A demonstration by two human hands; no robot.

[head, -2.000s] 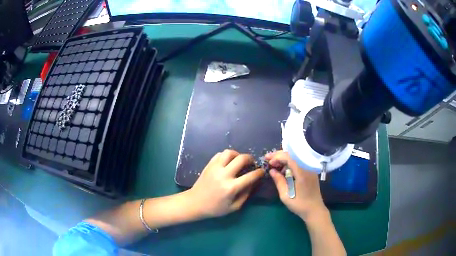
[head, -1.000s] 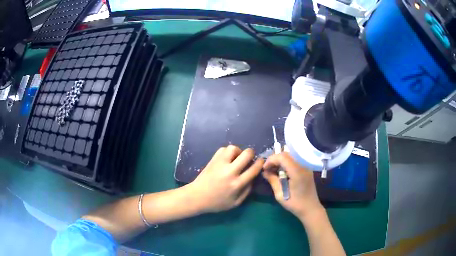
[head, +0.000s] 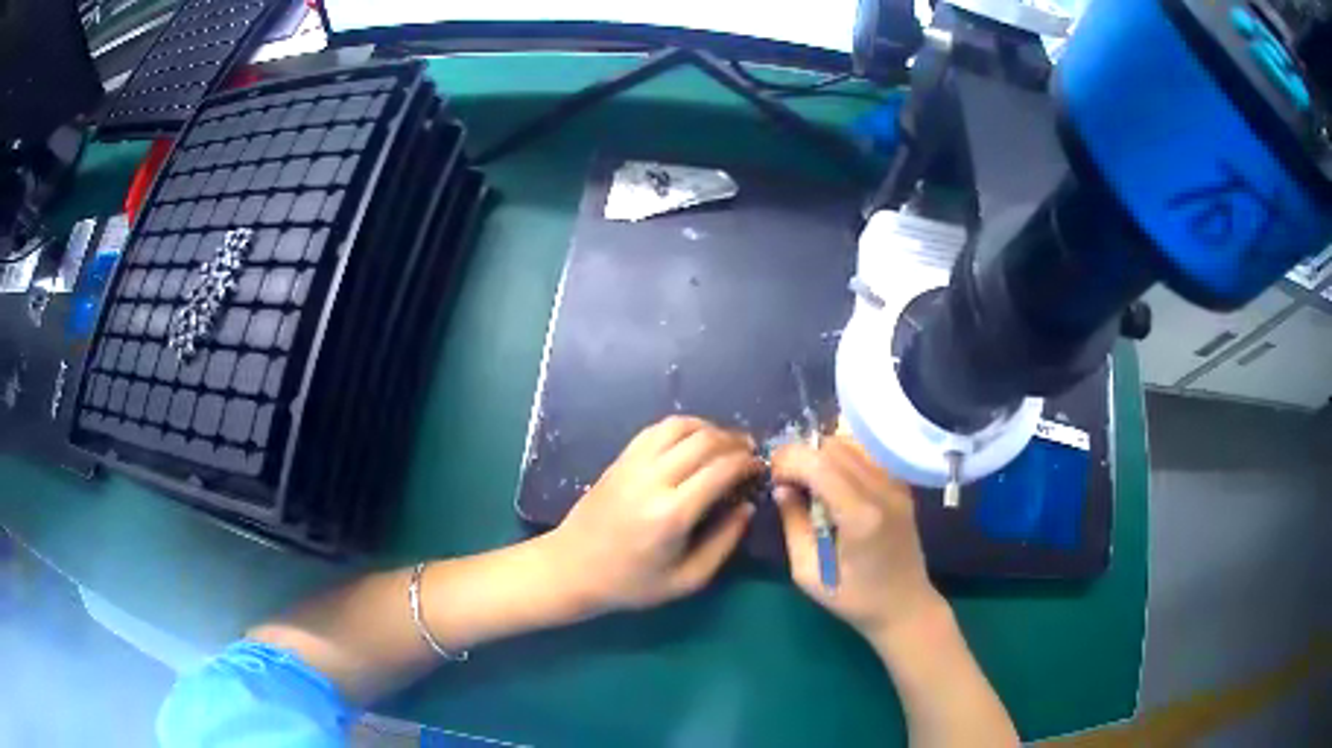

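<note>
My left hand [head: 665, 512] is at the near part of the black mat [head: 701, 322], fingers curled around small dark-and-silver components [head: 761, 471], mostly hidden by the fingers. My right hand [head: 862, 533] is close beside it, fingertips at the same components. It holds a slim hand tool [head: 825, 544], whose thin tip points away from me over the mat. Small pale bits lie on the mat just beyond the fingertips. The white ring light [head: 935, 395] of the video microscope [head: 1023, 307] hangs above and to the right of my right hand.
A stack of black blister trays [head: 219, 278] stands at the left, with a component cluster [head: 212, 297] on top. A silver-grey plate or bag [head: 668, 190] lies at the mat's far edge. A blue pad [head: 1034, 497] is at the mat's right. A bright monitor [head: 614, 21] stands behind.
The hand tool has swung from lying against my right palm to pointing forward over the mat. Both hands remain close together at the components. The view has shifted slightly.
</note>
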